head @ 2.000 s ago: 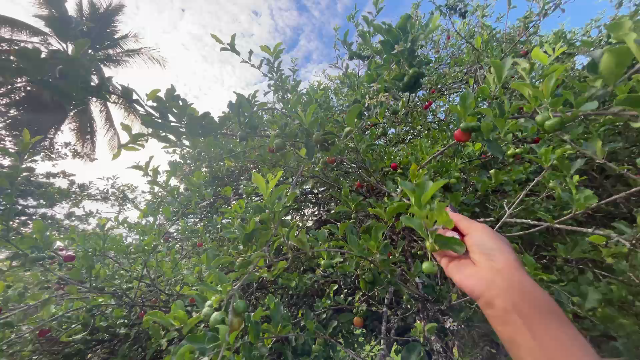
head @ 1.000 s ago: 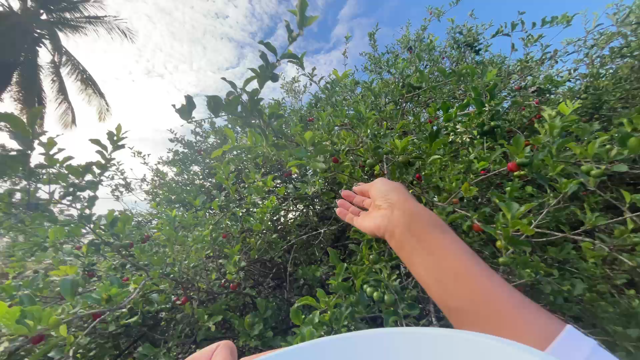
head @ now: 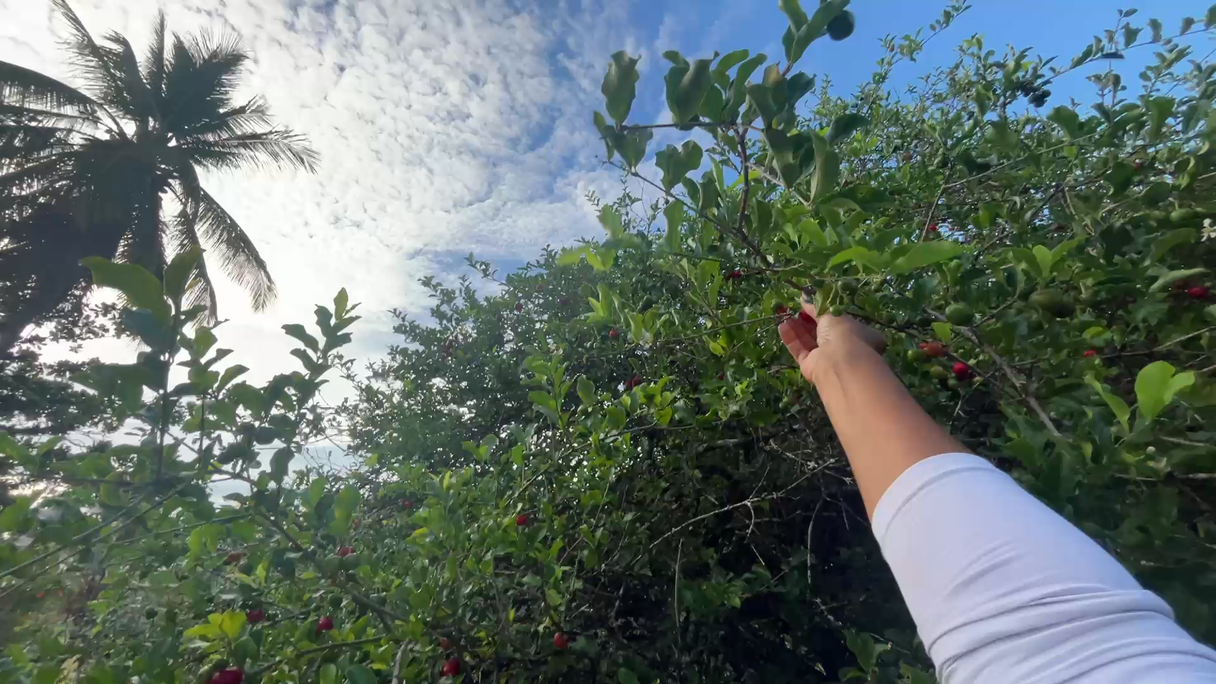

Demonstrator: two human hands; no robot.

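My right hand point(head: 828, 340) reaches up into a leafy fruit bush, its white sleeve running to the lower right corner. A small red fruit point(head: 807, 319) shows at its fingers, partly hidden; whether the fingers grip it is unclear. A leafy branch point(head: 746, 190) rises just above the hand. To the right of the wrist hang a bright red fruit point(head: 960, 370), an orange-red fruit point(head: 932, 350) and a green fruit point(head: 959, 313). My left hand is out of view.
More red fruits, such as a low red fruit point(head: 226, 675), dot the foliage at the lower left. Thin bare twigs point(head: 731, 513) cross the dark inside of the bush below my hand. A palm tree point(head: 142, 171) stands at the far left against a cloudy sky.
My right hand has moved from in front of the bush up into its leaves. The round white rim and my left hand's fingers, at the bottom one second ago, are out of view.
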